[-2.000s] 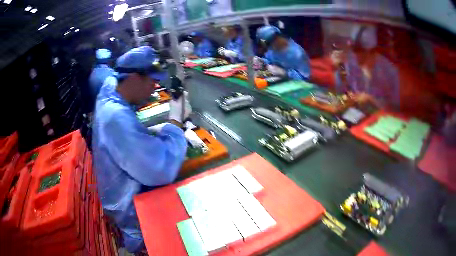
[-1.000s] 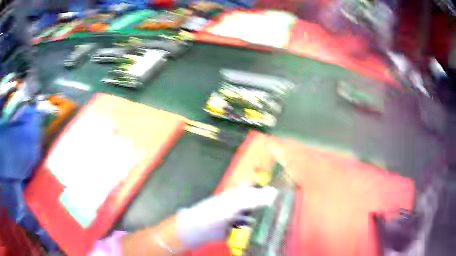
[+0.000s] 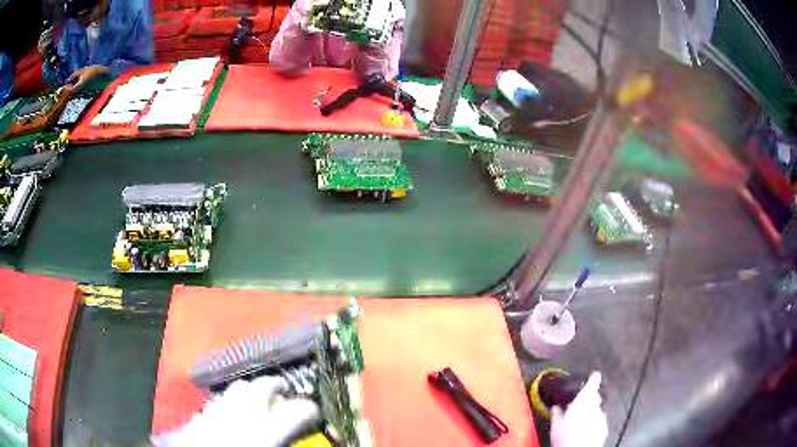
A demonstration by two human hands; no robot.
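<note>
A circuit board (image 3: pixel 343 367) with a grey ribbed heatsink (image 3: pixel 262 351) is over the red mat (image 3: pixel 402 327) in front of me, crowded face up. My left hand (image 3: pixel 249 415), in a whitish glove, holds it at the lower left and hides part of it; its fingertips are bent over the parts. My right hand (image 3: pixel 580 421), also gloved and cut by the bottom edge, is right of the mat, closed around the black handle of a barcode scanner with a yellow ring (image 3: pixel 549 391). A black torch (image 3: pixel 467 405) lies on the mat between my hands.
A white holder (image 3: pixel 549 330) with a pen (image 3: pixel 572 295) stands right of the mat, by a metal post (image 3: pixel 568 209). Several boards, one at left (image 3: pixel 169 229), lie on the green belt (image 3: pixel 262 236). Opposite, a person in pink (image 3: pixel 336 52) holds a board. A cable (image 3: pixel 651 349) hangs at right.
The view has swung right and steadied. The board I hold now shows on the mat with its heatsink visible. My right hand has come into view at the scanner.
</note>
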